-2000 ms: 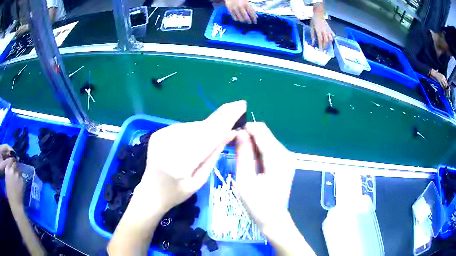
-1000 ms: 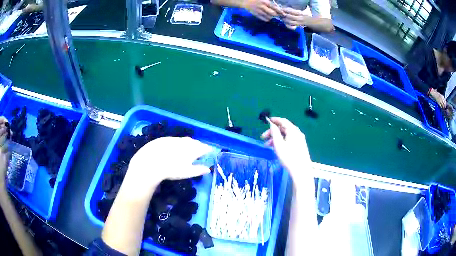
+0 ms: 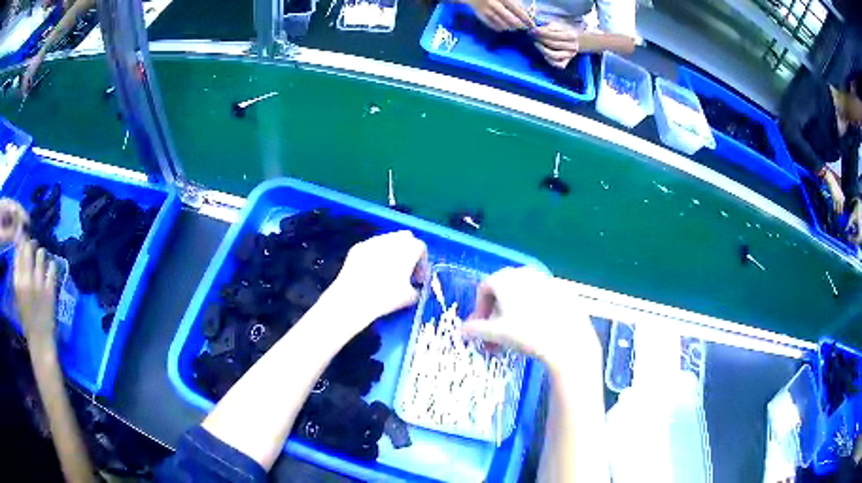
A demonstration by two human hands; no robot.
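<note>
My left hand (image 3: pixel 383 272) is at the upper left edge of the clear box, fingers closed on a small dark piece that looks like a black plastic part. My right hand (image 3: pixel 520 316) is over the clear box (image 3: pixel 416 377), thumb and fingertips down at the white pins (image 3: pixel 463 377); whether they grip a pin is hidden. The box stands inside the right side of the blue tray (image 3: pixel 217 274). Loose black parts (image 3: pixel 284 274) fill the tray's left side. A joined piece (image 3: pixel 465 220) lies on the green belt (image 3: pixel 378 141) just beyond the tray.
More joined pieces (image 3: pixel 556 183) lie scattered on the belt. A shiny post (image 3: pixel 142 104) stands at left. A neighbour's hand (image 3: pixel 36 283) is by the left blue tray (image 3: pixel 142 255). Across the belt a person's hands (image 3: pixel 558 42) are above another tray. Pale containers (image 3: pixel 657 415) stand at right.
My right hand has let go of a joined piece on the belt and come back to the pin box. My left hand has moved to the box's edge. The view has shifted slightly.
</note>
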